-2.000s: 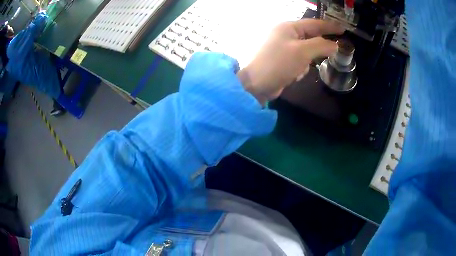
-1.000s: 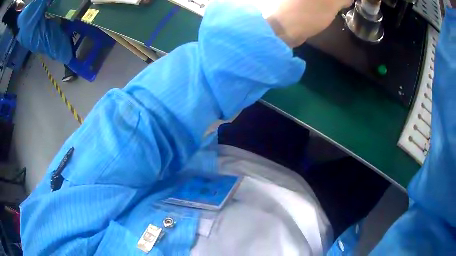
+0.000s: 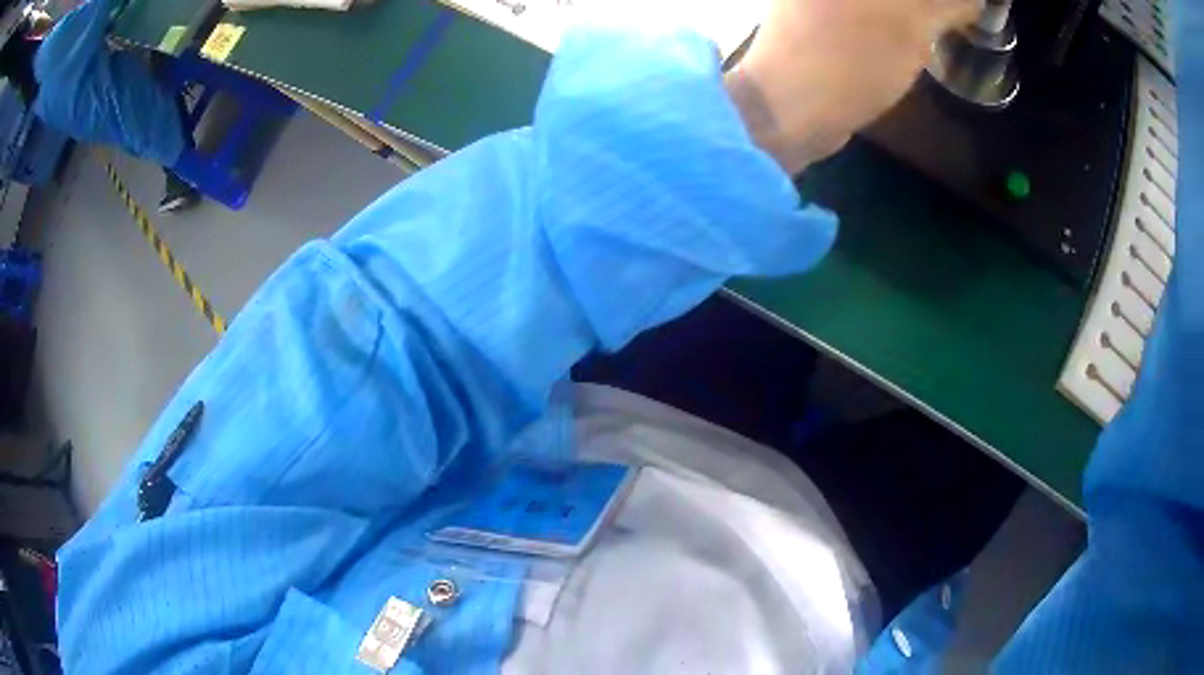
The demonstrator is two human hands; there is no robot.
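My left hand is at the top edge of the picture, blurred and partly cut off. Its fingers reach toward the silver test cup, and I cannot tell whether they touch it or hold a part. The cup stands on the flat black base of the test fixture. The clamp frame above is out of view. My right hand is out of the picture; only its blue sleeve shows at the right edge.
A white parts tray with rows of small slots lies right of the base. Another white tray is cut off at the top. A green dot is on the base. Another person's blue sleeve shows upper left.
The view has tipped down, so the fixture and trays sit higher and the clamp frame has left the picture. Since one second ago, my left hand has shifted slightly down and right.
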